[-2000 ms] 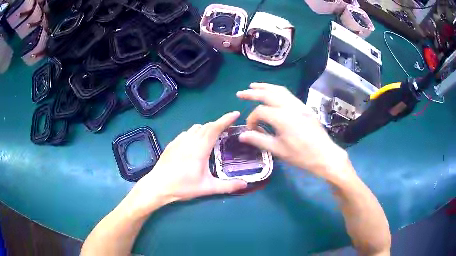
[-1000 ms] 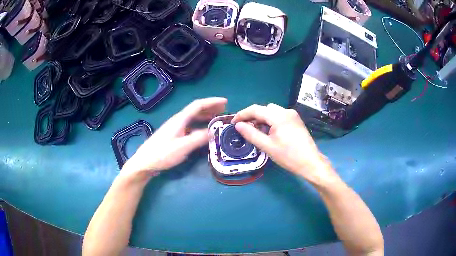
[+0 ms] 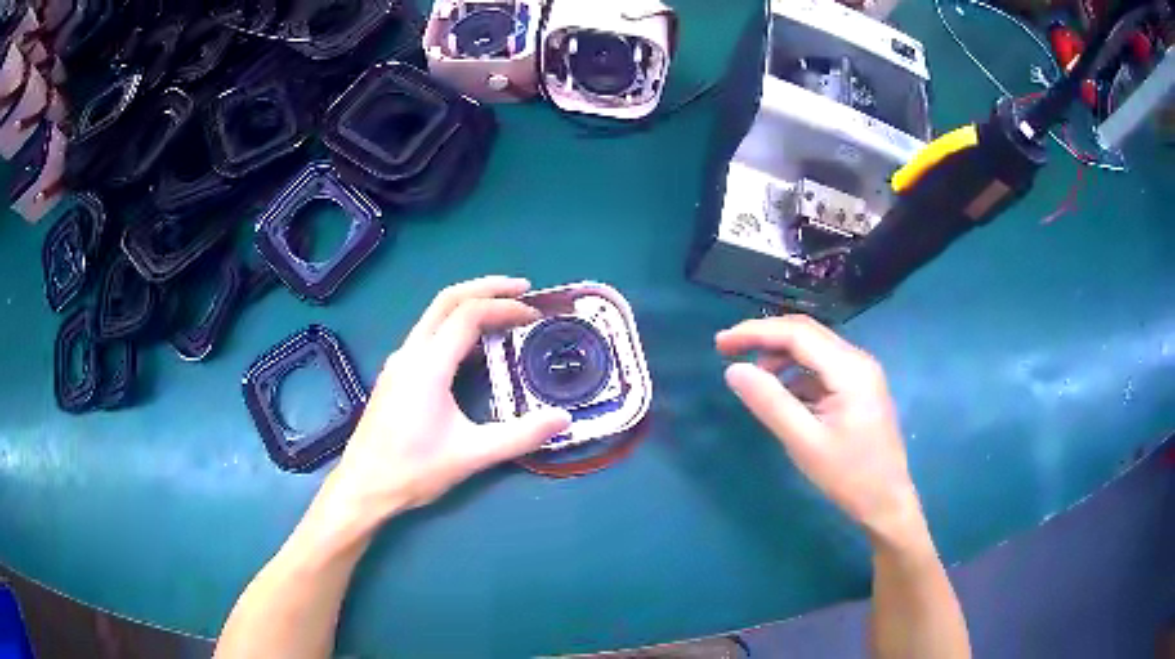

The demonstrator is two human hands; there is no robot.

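Note:
A light camera housing [image 3: 628, 345] stands open side up in front of me, with a round black lens module [image 3: 564, 363] inside its rim. A reddish-brown edge [image 3: 586, 464] shows just under it. My left hand [image 3: 445, 393] grips the housing from the left, fingers at its far left side and thumb at the near rim. My right hand [image 3: 825, 418] is off the housing to the right, thumb and forefinger apart, and I see nothing in it. A black front cover [image 3: 267, 402] lies flat left of my left hand.
Black covers [image 3: 264, 126] are heaped at the left, one cover [image 3: 367, 242] at their edge. Two open housings [image 3: 483, 64] stand at the far side. The screw feeder [image 3: 750, 193] is at the right, with the electric screwdriver [image 3: 954, 193] leaning at it. Stacked housings [image 3: 45, 174] stand far left.
The dark piece over the housing is gone and the lens shows. My left hand has closed on the housing. My right hand has moved off it to the right. The view has shifted.

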